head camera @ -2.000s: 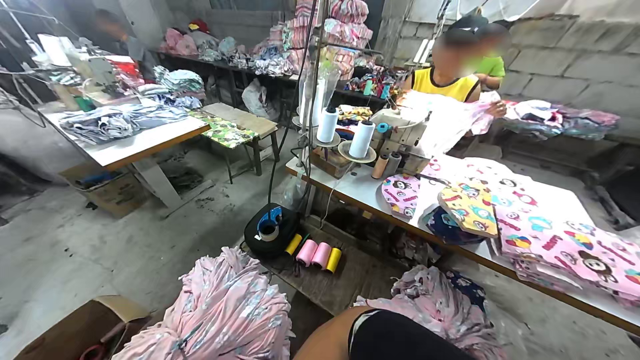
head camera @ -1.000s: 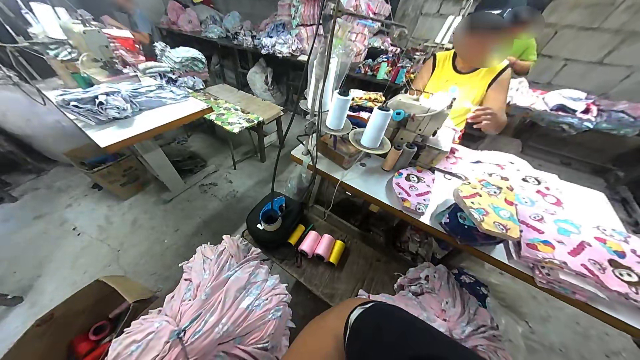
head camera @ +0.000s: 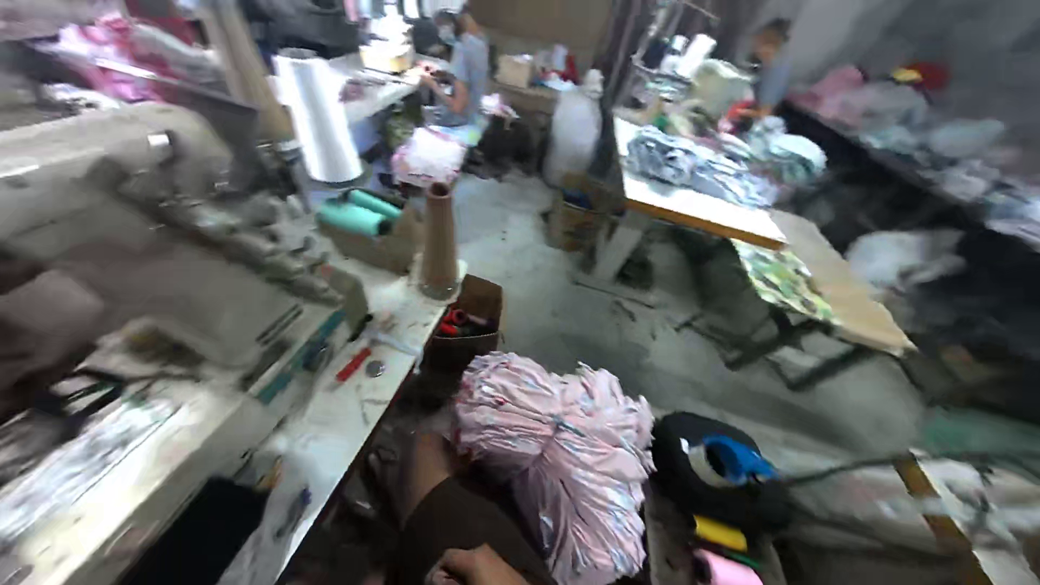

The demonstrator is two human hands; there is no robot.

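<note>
One hand, seemingly my right hand [head camera: 478, 566], is at the bottom edge beside my dark-clothed thigh [head camera: 459, 520]. Its fingers look curled, but it is cut off and blurred, so whether it holds anything is unclear. My left hand is out of view. Right of the thigh lies a large tied bundle of pink printed fabric [head camera: 561, 455]. A sewing machine [head camera: 106, 179], blurred, stands on the worktable [head camera: 325, 439] at left. On that table are a red-handled tool [head camera: 353, 365], a small round metal piece [head camera: 374, 369] and a brown thread cone [head camera: 439, 244].
A cardboard box [head camera: 463, 345] with red items stands beyond the worktable. Right of the bundle are a black item with a blue roll [head camera: 735, 459], a yellow spool [head camera: 720, 534] and a pink spool [head camera: 727, 567]. Another table [head camera: 699, 207] bears fabric; a person [head camera: 463, 73] sits far back.
The view has swung strongly left, bringing in the sewing machine and worktable. A hand now shows at the bottom edge; neither earlier frame shows my hands.
</note>
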